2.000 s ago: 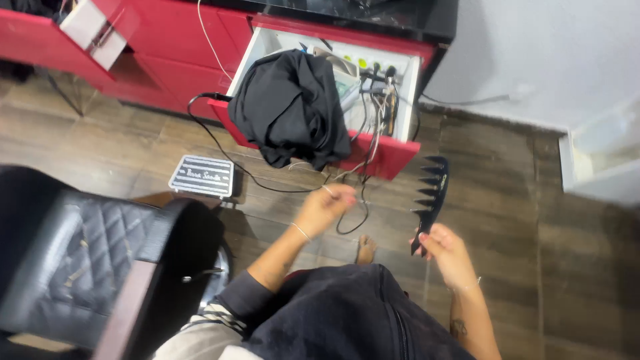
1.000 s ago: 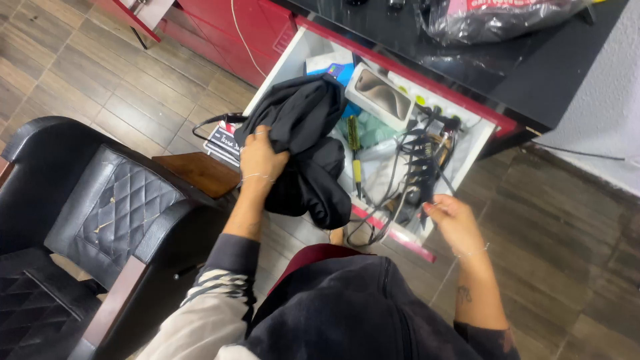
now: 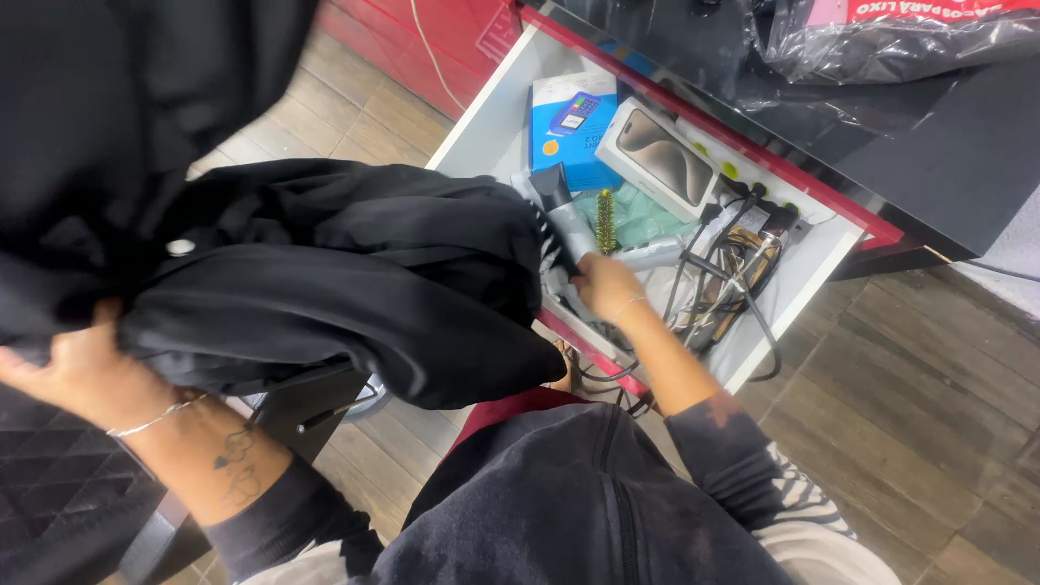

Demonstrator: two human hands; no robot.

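Observation:
A large black cloth garment spans from the upper left to the drawer's front left corner. My left hand grips it at the far left, some fingers hidden in its folds. Inside the open white drawer, my right hand is closed round the handle end of a black wide-tooth comb, partly hidden by the cloth. Against the comb lies a silver and black hair clipper. To its right is a round brush with yellow-green bristles.
The drawer also holds a blue and white box, a white phone box and tangled black cables. A plastic bag rests on the black countertop. A black quilted chair stands at lower left.
My left hand has moved left with the black cloth, uncovering more of the drawer's left side. My right hand has moved left inside the drawer. The view is closer.

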